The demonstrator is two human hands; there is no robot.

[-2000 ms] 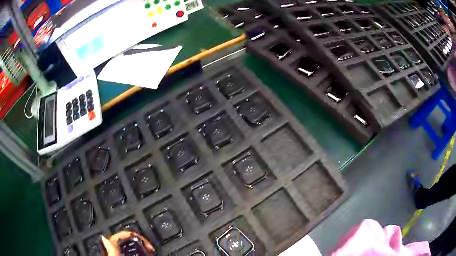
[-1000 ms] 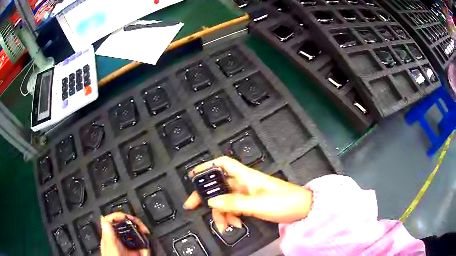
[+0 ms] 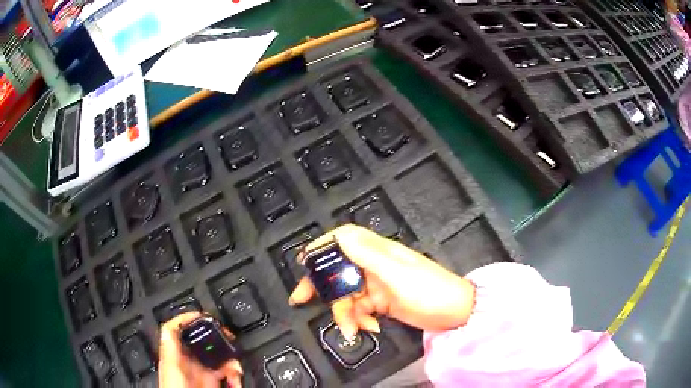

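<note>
My right hand [image 3: 386, 280], in a pink sleeve, holds a smartwatch body [image 3: 333, 271] with its screen up, lit with white text and a bright spot. My left hand [image 3: 178, 360], cut off by the bottom edge, holds a second watch body [image 3: 206, 342] with white text and a small green spot. Both are above a dark grey foam tray [image 3: 447, 198] whose square pockets hold many watch bodies, several face down with a round mark. A few pockets at its right side are empty.
A white calculator [image 3: 98, 132] stands at the tray's left back corner. Paper slips [image 3: 216, 62] and a white test machine [image 3: 151, 26] lie beyond. More foam trays [image 3: 580, 140] overlap at the right. A blue stool [image 3: 655, 182] stands on the floor.
Since two seconds ago my right hand has come into view with a watch body and my left hand shows more. In the last second the right watch has shifted slightly right and its screen has changed.
</note>
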